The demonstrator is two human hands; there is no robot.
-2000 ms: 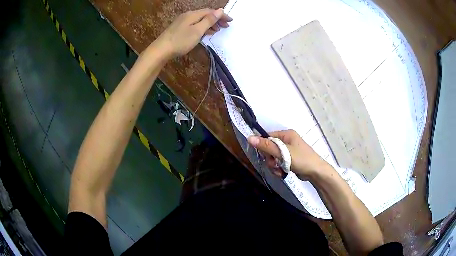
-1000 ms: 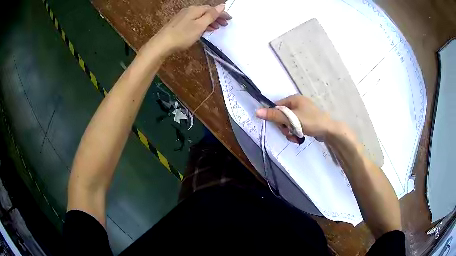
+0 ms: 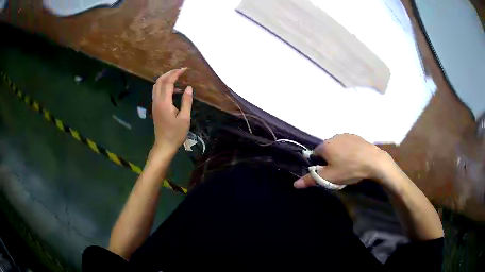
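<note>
A large white paper pattern (image 3: 255, 79) lies on the brown table, its near edge running along the table's front edge. A beige-tan slab (image 3: 314, 40) lies on it. My right hand (image 3: 353, 159) holds the shears by their white-wrapped handles (image 3: 327, 179), low at the pattern's near edge. The blades are hard to make out against the dark clothing. Thin curling strips (image 3: 266, 127) hang beside the shears and the pattern's edge. My left hand (image 3: 173, 109) is raised off the pattern in front of the table edge, fingers apart and empty.
The worn brown table (image 3: 133, 32) runs across the top. A pale panel with a dark toothed edge (image 3: 452, 42) lies at the right, another pale panel (image 3: 80, 5) at the top left. Scraps (image 3: 141, 112) and yellow-and-black tape (image 3: 95, 149) are on the green floor.
My left hand has let go of the pattern's upper corner and moved down. My right hand has moved down with the shears. The view has shifted, and pattern and slab now appear higher.
</note>
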